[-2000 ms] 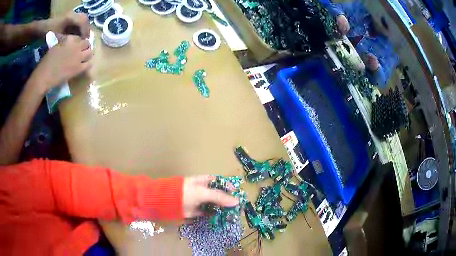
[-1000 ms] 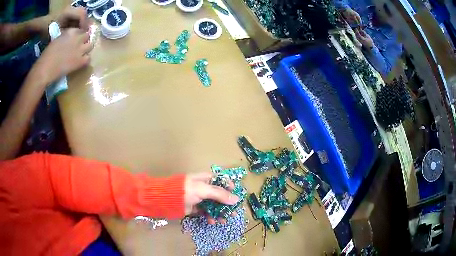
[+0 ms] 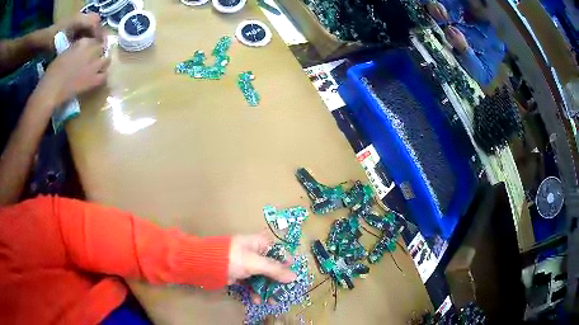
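My left hand (image 3: 259,259), in an orange sleeve, is closed around a green circuit board (image 3: 274,291) with dark parts, low over a pile of small silvery-grey loose parts (image 3: 270,312). Its thumb lies on top. The fingers are partly hidden by the board and parts. Another lighter green board (image 3: 286,219) with a thin dark wire is just above the hand, touching or close to the held one; I cannot tell which. A loose heap of green boards (image 3: 343,238) with black parts and thin wires lies to the right. My right hand is out of the picture.
A blue bin (image 3: 452,219) of grey small parts stands beyond printed sheets (image 3: 376,170). Lighter green boards (image 3: 204,68) and white-rimmed discs (image 3: 253,33) lie farther up the bench (image 3: 190,146). A neighbour's hands (image 3: 79,70) are at upper left; another person's blue sleeve (image 3: 479,54) is opposite.
My left hand has moved slightly left and down over the loose parts. The lighter board above it shows more fully. The whole view has shifted a little.
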